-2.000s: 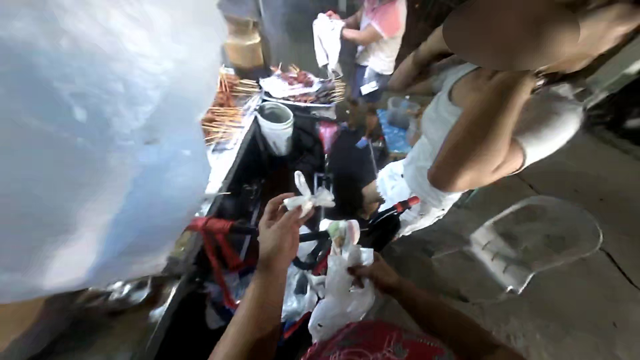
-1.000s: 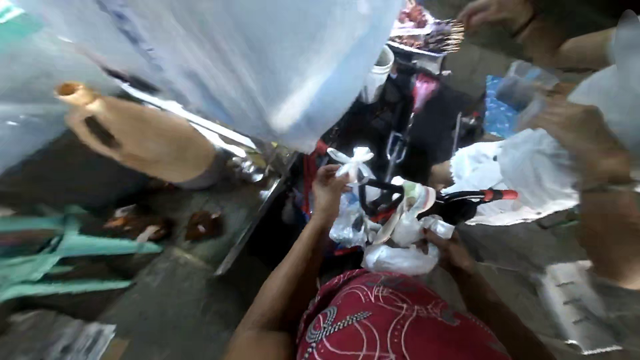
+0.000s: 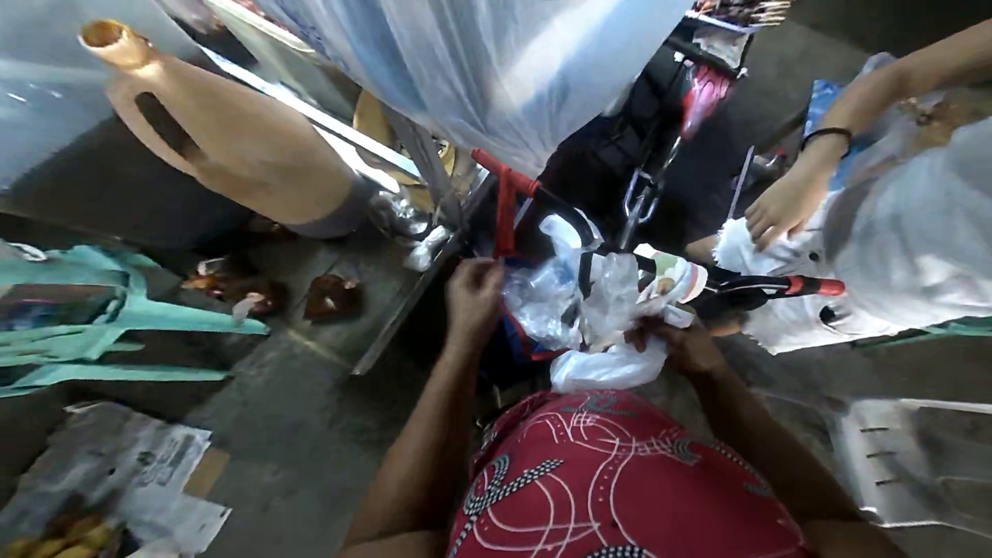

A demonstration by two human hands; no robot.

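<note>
My left hand (image 3: 474, 298), blurred and with its fingers curled, is beside the lower end of a red tube (image 3: 505, 213); whether it grips anything is unclear. My right hand (image 3: 686, 345) has its fingers on a white plastic bag (image 3: 612, 366), low in front of my red patterned clothing. Clear plastic bags (image 3: 542, 302) hang between the hands around a black handlebar with a red grip (image 3: 814, 287). A striped cloth or wrap (image 3: 682, 277) is bunched on the bar. Behind the bar a white plastic piece (image 3: 566, 231) shows.
A large translucent plastic bag (image 3: 496, 70) hangs ahead. At left are a tan plastic jug (image 3: 256, 147), a green plastic chair (image 3: 139, 310) and papers (image 3: 116, 473) on the floor. At right, a person's hand (image 3: 790, 194) rests near white shorts, above a clear plastic chair (image 3: 891, 457).
My left hand, which held up a knotted white plastic piece, is now lower beside the red tube without that piece visible in it. My right hand stays at the bags. The view has swung left and down.
</note>
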